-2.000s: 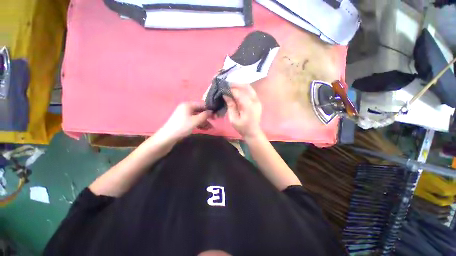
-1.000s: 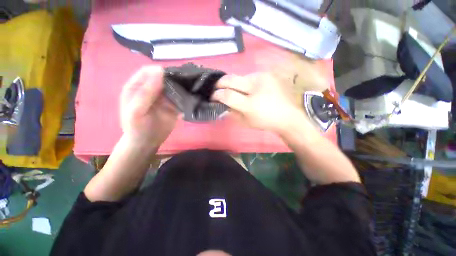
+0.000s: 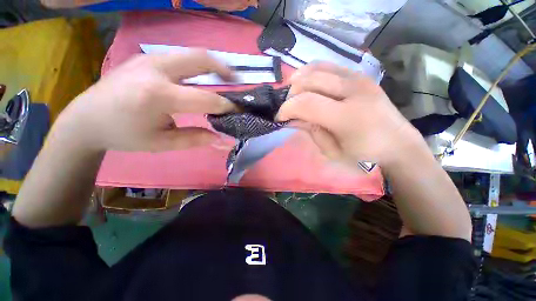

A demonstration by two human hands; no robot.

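A sleeve (image 3: 250, 124) is held up above the pink table by both hands. Its dark herringbone end is uppermost and pulled open, and its white part hangs down towards my body. My left hand (image 3: 150, 103) grips the left side of the dark edge between thumb and fingers; it is slightly blurred. My right hand (image 3: 338, 111) grips the right side of the same edge. The thumbs and some fingertips are partly hidden by the cloth or by the hands.
The pink-red table cover (image 3: 176, 170) lies below. A white sleeve (image 3: 253, 67) with a dark line lies behind my hands, and more white sleeves (image 3: 329, 44) lie at the far right. The iron's tip (image 3: 367, 166) shows under my right hand. A second iron (image 3: 16, 114) stands at far left.
Both hands have risen closer to the camera with the sleeve, which now hangs with its white part downwards. My right hand now covers most of the iron.
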